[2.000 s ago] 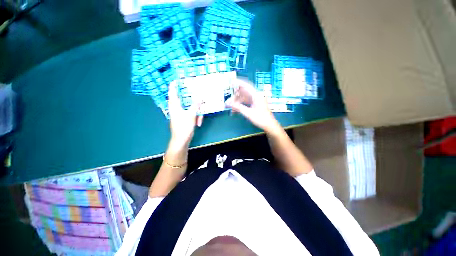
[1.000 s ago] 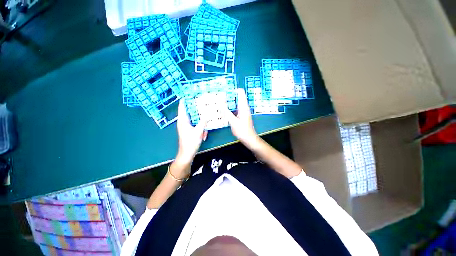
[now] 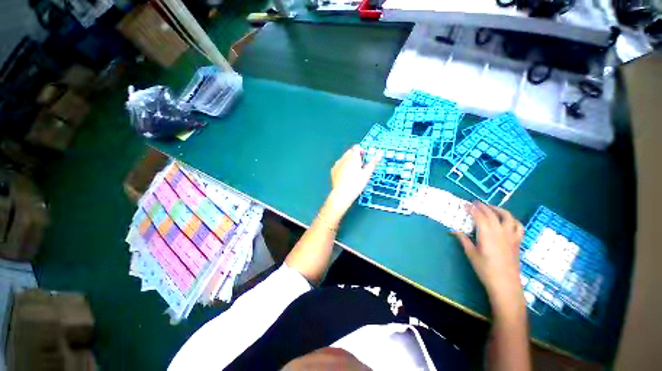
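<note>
My left hand (image 3: 350, 176) has its fingers on the left edge of a blue keycap frame (image 3: 398, 170), on the nearer left pile of blue frames. My right hand (image 3: 496, 235) holds the right end of a white keycap block (image 3: 439, 206), low over the bench. The block's left end meets or overlaps the blue frame's lower right corner. More blue frames lie behind and to the right, around a frame with an open centre (image 3: 514, 176). Combined sets with white centres (image 3: 552, 252) are stacked at the right.
A white parts tray (image 3: 501, 90) with black pieces stands at the bench back. A clear plastic container (image 3: 210, 92) and a dark plastic bag (image 3: 156, 111) are at the left end. Striped printed sheets (image 3: 190, 232) are below the bench edge. A brown carton flap (image 3: 646, 217) borders the right.
The view has swung left. My hands have moved apart from the white block they both held; my left hand is now at the blue pile, my right hand keeps a white block.
</note>
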